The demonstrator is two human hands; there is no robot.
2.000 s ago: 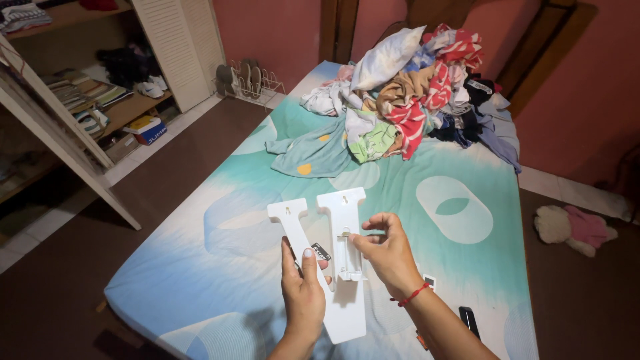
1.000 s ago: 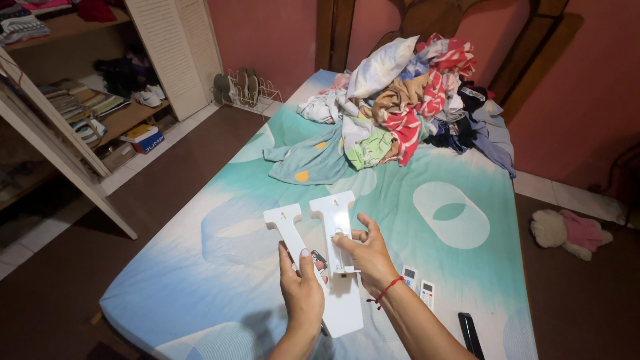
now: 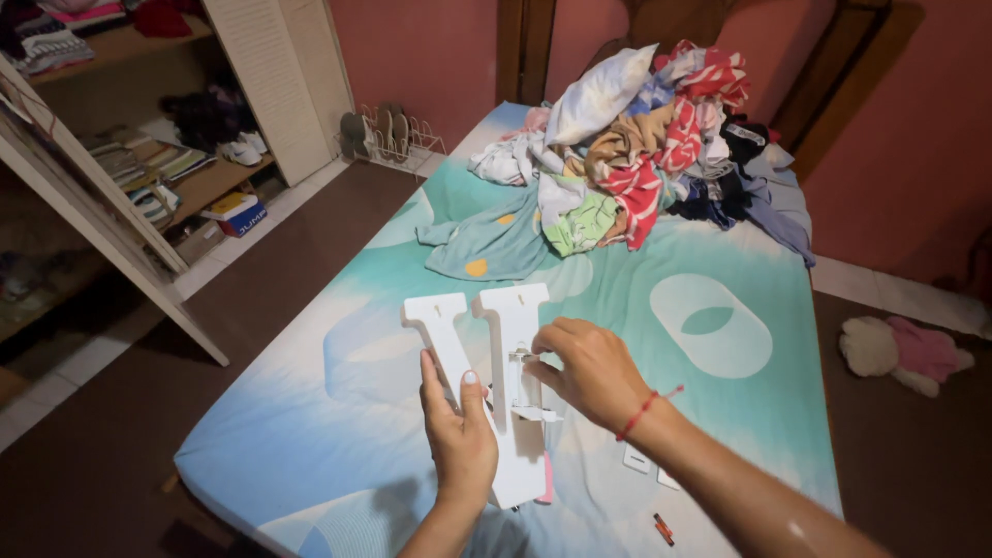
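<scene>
A white letter-shaped piece (image 3: 521,465), like a V with serifed tops, is held over the bed. My left hand (image 3: 459,434) is closed around its left arm, thumb on the face. A recessed compartment (image 3: 527,384) with small metal contacts shows in the right arm, and a small white flap stands out at its lower end. My right hand (image 3: 585,368), with a red string bracelet (image 3: 649,411) at the wrist, has thumb and index finger at the compartment's upper end. Whether they pinch anything is hidden.
Below my right forearm, white remotes (image 3: 636,459) and small red-and-black batteries (image 3: 663,529) lie on the patterned bedsheet (image 3: 620,310). A heap of clothes (image 3: 635,147) covers the far end. A stuffed toy (image 3: 899,353) lies on the floor at right; open shelves (image 3: 186,186) stand at left.
My right hand's fingers have shifted about the compartment while my left hand keeps its hold on the white letter. The black object seen earlier near the bed's lower right is out of view.
</scene>
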